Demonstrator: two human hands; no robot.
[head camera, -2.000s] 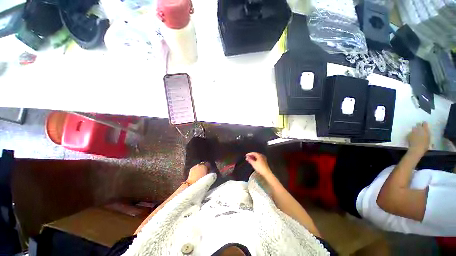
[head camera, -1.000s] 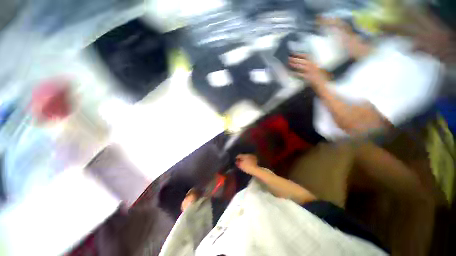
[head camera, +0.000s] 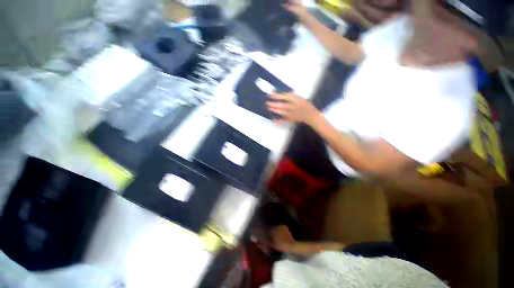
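Three black trays or boxes with white rounded-square centres lie along the white table: one nearest (head camera: 152, 194), one in the middle (head camera: 253, 163) and one farther along (head camera: 248, 93). Another person's hand (head camera: 290, 107) touches the farthest one. My right hand (head camera: 279, 235) is low in the picture, below the table edge, small, dark and blurred; its fingers cannot be made out. It is apart from the trays. My left hand is not in view.
A large open black box (head camera: 51, 214) stands at the left. Clear plastic bags (head camera: 152, 104) and white cables (head camera: 217, 64) lie behind the trays. A person in a white top (head camera: 406, 95) is at the right. A red stool (head camera: 298, 183) and brown carton (head camera: 358, 216) are below.
My view has swung to the right. The phone, flask and my left hand have left the picture. The other person's hand now touches the farthest tray.
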